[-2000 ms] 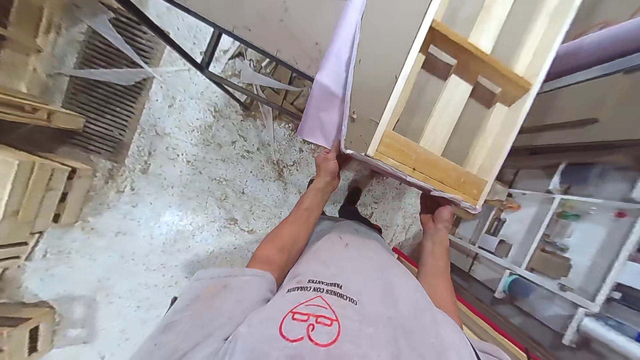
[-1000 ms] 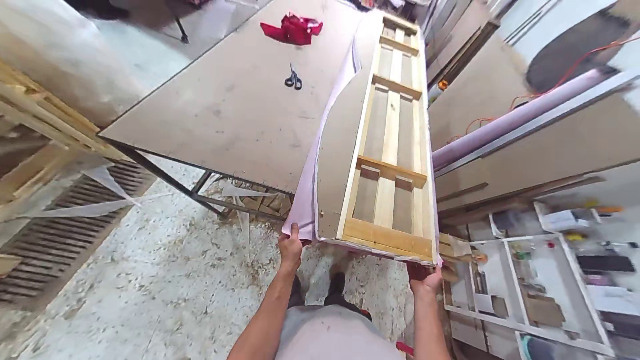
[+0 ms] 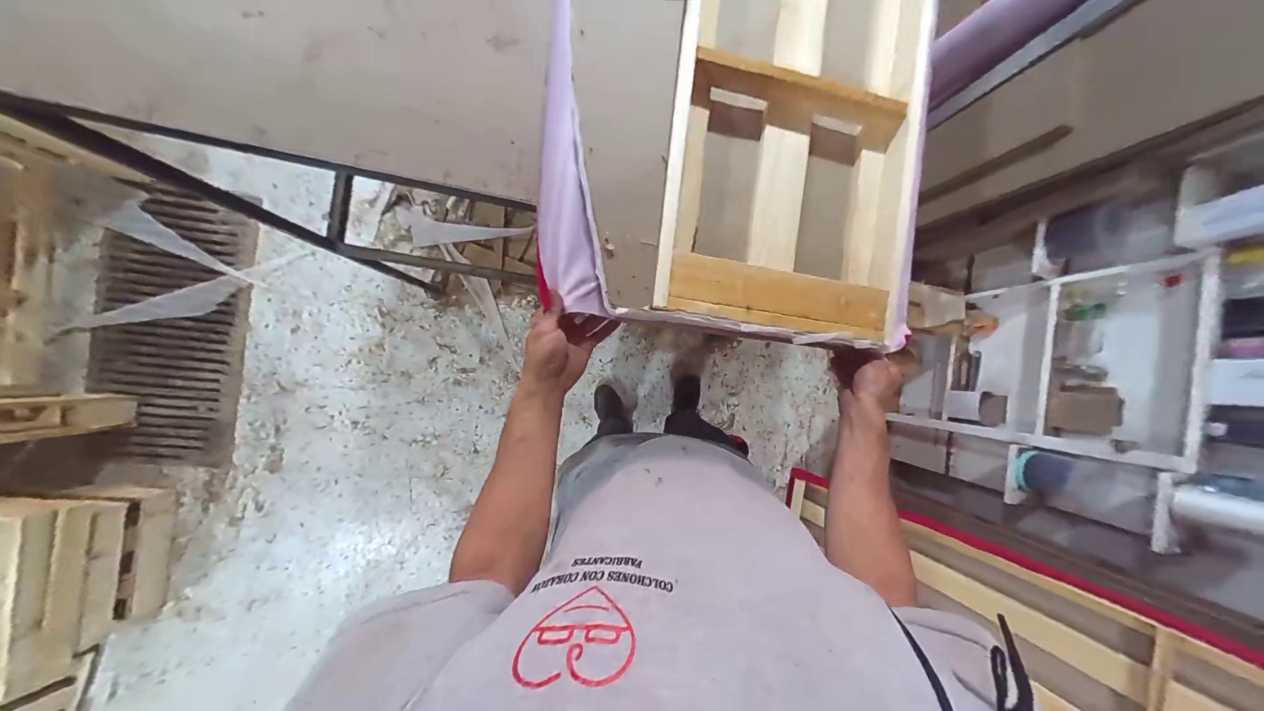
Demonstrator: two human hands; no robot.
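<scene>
A wooden slatted frame (image 3: 780,296) lies on a board panel (image 3: 632,237) edged with lilac fabric (image 3: 568,197), over the large table. My left hand (image 3: 558,346) grips the fabric-covered corner at the near left, where some red cloth shows at the edge. My right hand (image 3: 871,380) is under the near right corner, its fingers partly hidden below the edge. Between the two hands runs the near edge of the frame, with pale fabric along it.
The table (image 3: 395,89) has a dark metal leg frame (image 3: 341,207). Pallets (image 3: 79,553) and a floor grate (image 3: 173,326) are at the left. White shelving (image 3: 1086,444) with assorted items stands at the right, near a red-edged wooden frame (image 3: 1047,583). Scraps litter the floor.
The view has tilted back down towards my body; the scissors and red cloth on the table, seen one second ago, are out of view. Both hands remain at the near corners.
</scene>
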